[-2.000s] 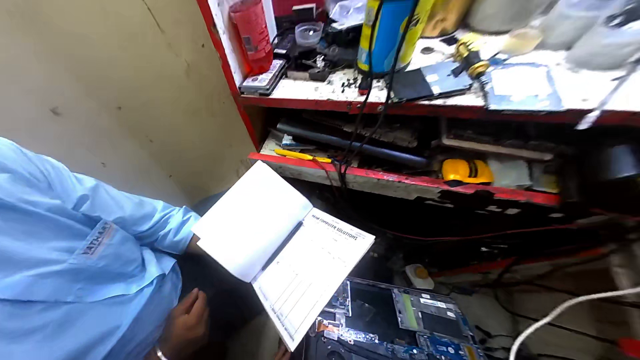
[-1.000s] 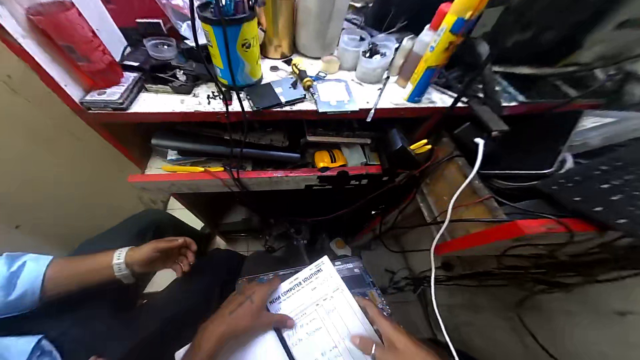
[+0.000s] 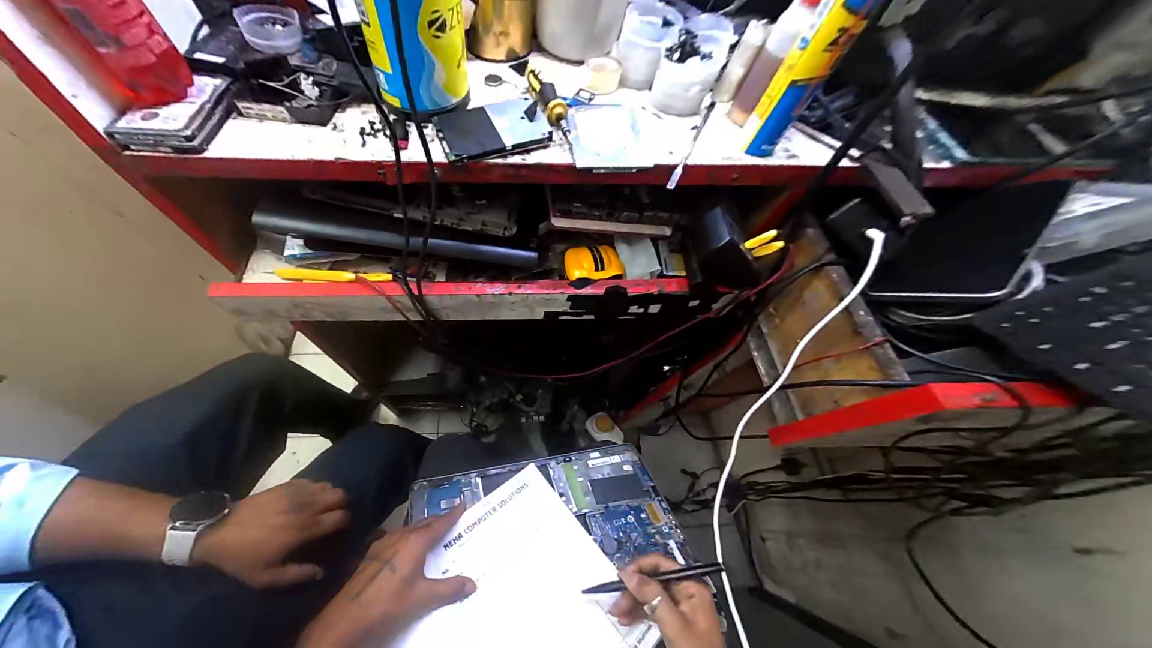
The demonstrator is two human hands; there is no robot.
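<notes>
A white paper pad (image 3: 522,567) with a printed heading lies over an opened laptop chassis (image 3: 621,504), whose circuit boards show around it. My left hand (image 3: 396,576) rests on the pad's left side, thumb and fingers apart, pressing the sheet. In my right hand (image 3: 670,603), which wears a ring, is a black pen (image 3: 652,577), its tip over the right part of the page. The laptop's lower part is hidden by the pad and my hands.
At the left sits another person, whose hand with a watch (image 3: 270,531) is close to my left hand. Ahead are a cluttered shelf (image 3: 504,171) and a lower shelf (image 3: 450,301) with tools. A white cable (image 3: 765,396) hangs just right of my right hand; a red-edged board (image 3: 918,409) juts out behind it.
The pad now shows a page without visible handwriting, where a written one lay a second ago. A black pen is now in my right hand. The other person's hand has lowered.
</notes>
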